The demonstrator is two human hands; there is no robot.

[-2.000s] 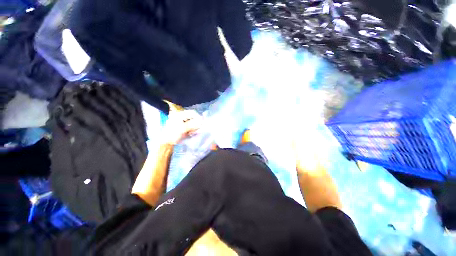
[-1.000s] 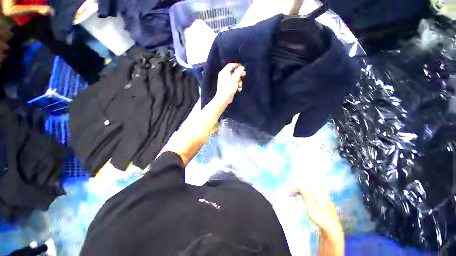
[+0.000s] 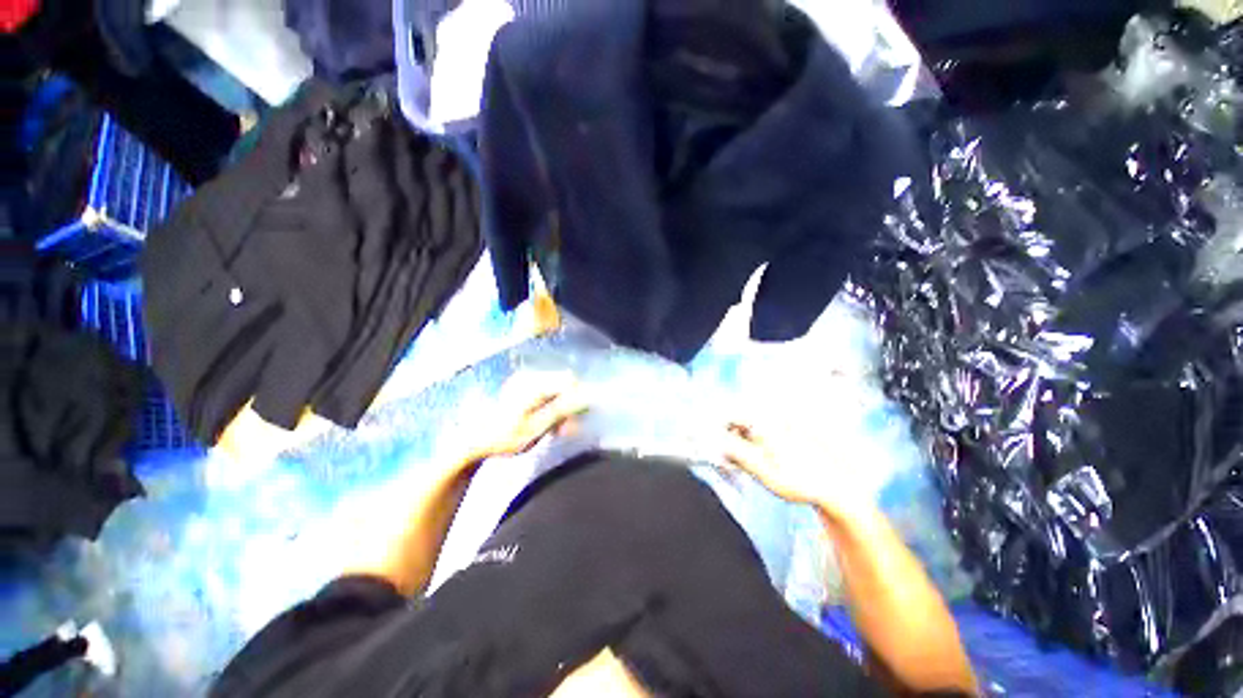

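A dark navy jacket (image 3: pixel 709 177) hangs in front of me at the top centre, matte and unbagged, its lower edge just beyond my hands. My left hand (image 3: pixel 525 420) is below the jacket's left side, fingers bent. My right hand (image 3: pixel 766 461) is below its right side. Both are partly washed out by glare. A pale, hazy area lies between the hands; I cannot tell whether it is a clear bag or the bright floor, nor whether either hand holds something.
A pile of unbagged dark jackets (image 3: pixel 314 259) lies at the left. Blue crates (image 3: pixel 126 205) stand beyond it. A pale basket (image 3: pixel 420 68) is behind the jacket. A glossy bagged garment pile (image 3: pixel 1077 396) fills the right side. The floor (image 3: pixel 314 532) is worn blue.
My left hand has come down from the jacket's upper left side to below its hem. My right hand has moved up and inward. The view has shifted slightly.
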